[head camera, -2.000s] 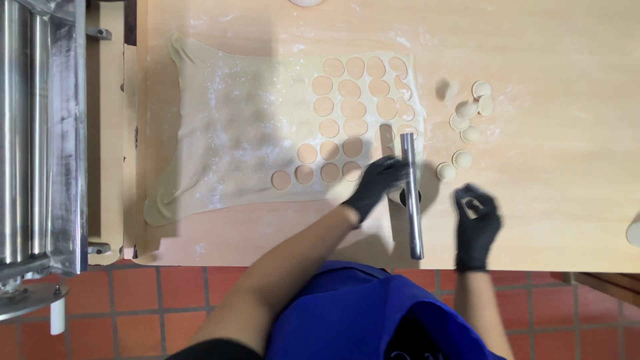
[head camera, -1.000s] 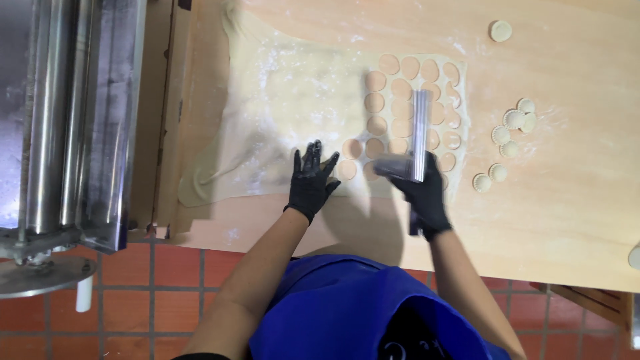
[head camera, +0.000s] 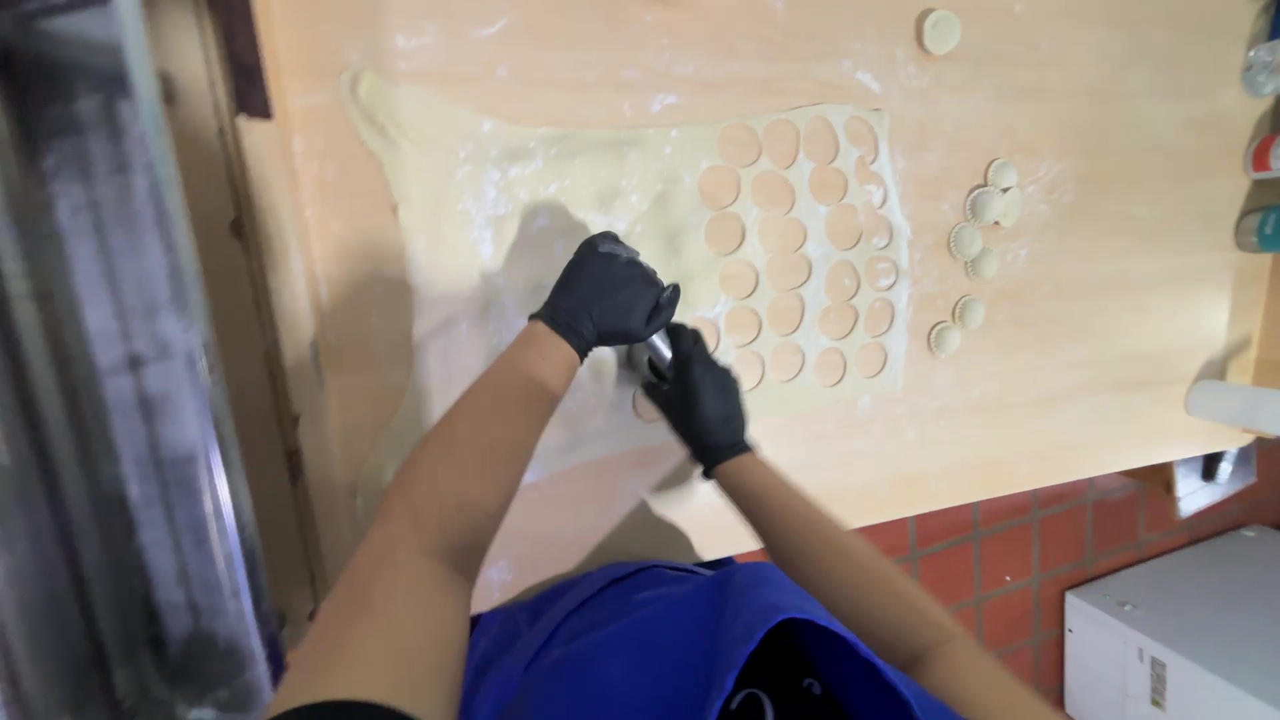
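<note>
A large sheet of rolled dough (head camera: 590, 170) lies on the wooden table, its right part cut into rows of round holes. My left hand (head camera: 606, 293), in a black glove, is closed at the upper end of a metal cylindrical tool (head camera: 659, 350) standing over the dough. Lower on the same tool, my right hand (head camera: 700, 392), also gloved in black, has its fingers around it. The tool's lower end is mostly hidden by the hands. Several small dough discs with ridged edges (head camera: 965, 241) lie right of the sheet, and one disc (head camera: 940, 32) sits apart near the top.
A steel machine with rollers (head camera: 110, 380) stands along the left side. Bottles (head camera: 1260, 230) and a white cylindrical object (head camera: 1230, 405) are at the table's right edge. A white and grey box (head camera: 1160, 620) stands on the red tiled floor at the lower right.
The metal tool, over the right part of the sheet before, is now farther left, with both hands on it. My left hand lay flat on the dough one second ago. The view has shifted.
</note>
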